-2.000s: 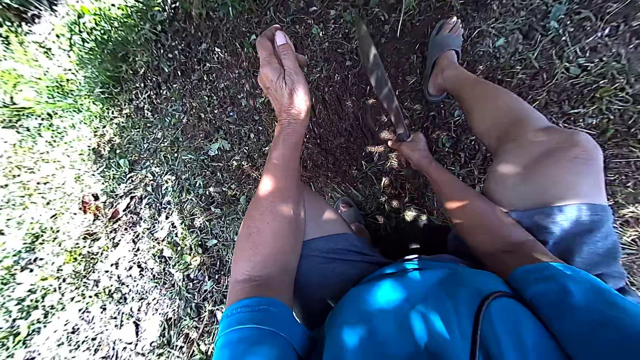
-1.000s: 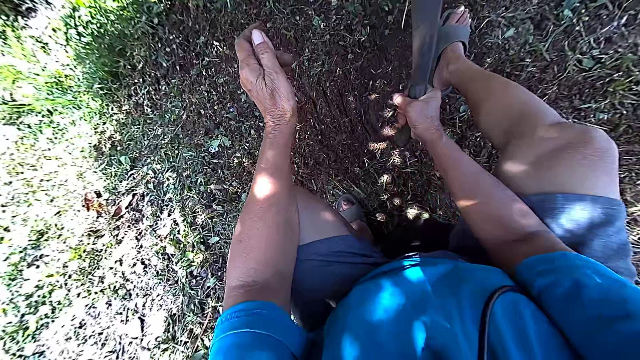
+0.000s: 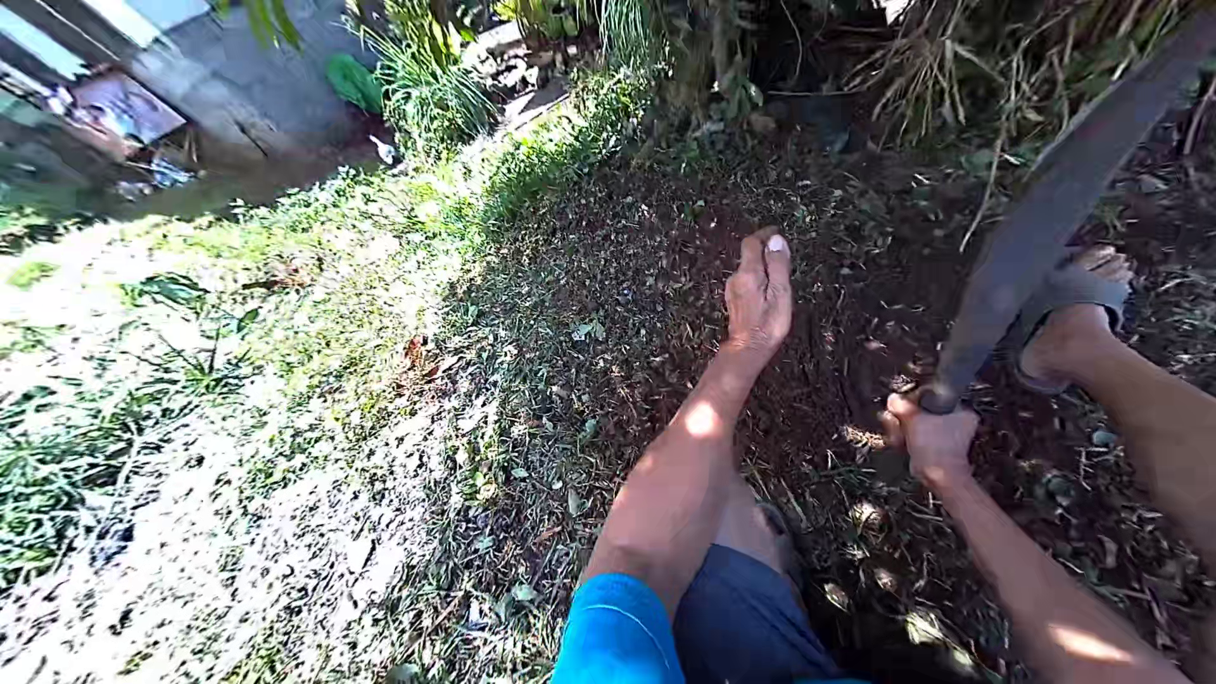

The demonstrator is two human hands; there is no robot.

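My right hand (image 3: 936, 437) is closed round the handle of a machete (image 3: 1054, 204), at the right of the view. Its long, wide, dark blade slants up and right to the top corner, passing over my sandaled foot (image 3: 1073, 328) as seen from above. My left hand (image 3: 760, 290) is held out over the soil and cut grass (image 3: 655, 313), left of the blade. Its fingers are curled, with the thumb uppermost; whether anything is inside them cannot be made out.
Dry stalks and leafy plants (image 3: 950, 76) stand along the top. A grey wall (image 3: 256, 85) with a green object (image 3: 354, 84) beside it is at the upper left. Sunlit grass (image 3: 285, 427) covers the left side.
The view has swung up and left, bringing in the wall and plants. The machete blade, which pointed up and left two seconds ago, now points up and right.
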